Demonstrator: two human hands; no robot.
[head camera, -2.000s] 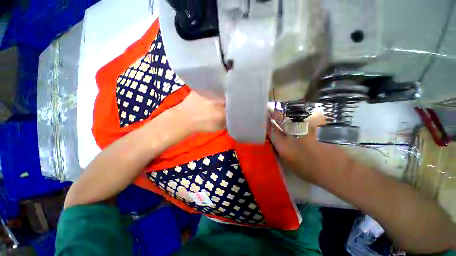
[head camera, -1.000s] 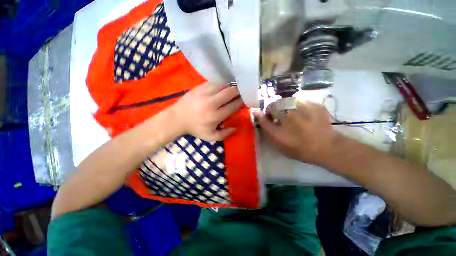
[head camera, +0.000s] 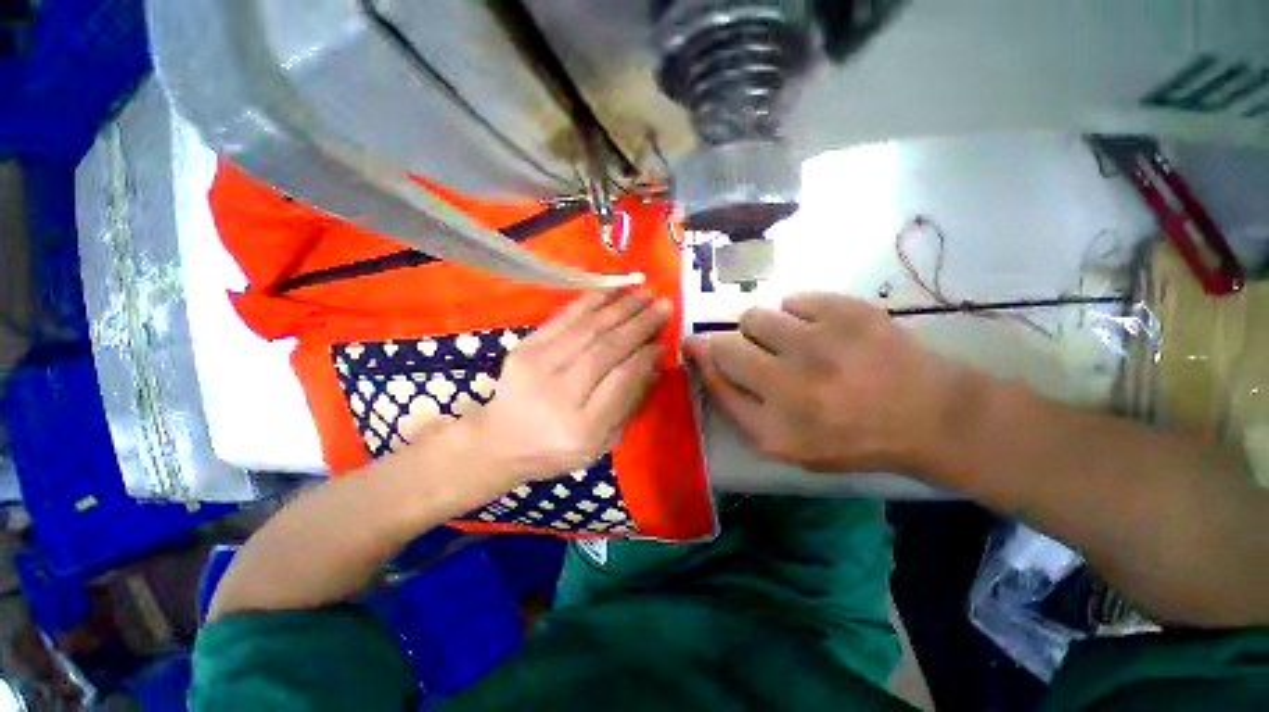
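The orange bag piece (head camera: 665, 473) lies flat on the white machine table, its right edge running beside the needle area. A navy and cream patterned panel (head camera: 404, 397) and a dark zipper (head camera: 376, 266) show on it. My left hand (head camera: 578, 376) rests flat on the cloth, fingers spread toward the right edge, below the presser foot (head camera: 612, 223). My right hand (head camera: 821, 383) is at the cloth's right edge, fingers curled; thumb and index finger are near the edge, and whether they pinch it is unclear.
The sewing machine head (head camera: 974, 70) fills the top. Red-handled thread snips (head camera: 1183, 223) and loose thread (head camera: 921, 264) lie to the right, by brown cardboard (head camera: 1204, 348). A tape-wrapped grey box (head camera: 139, 292) stands left. Blue bins (head camera: 445, 626) are below.
The cloth has turned and moved up under the machine head, so the upper patterned panel no longer shows. My left hand has flattened on the cloth; the machine appears larger and lower in view.
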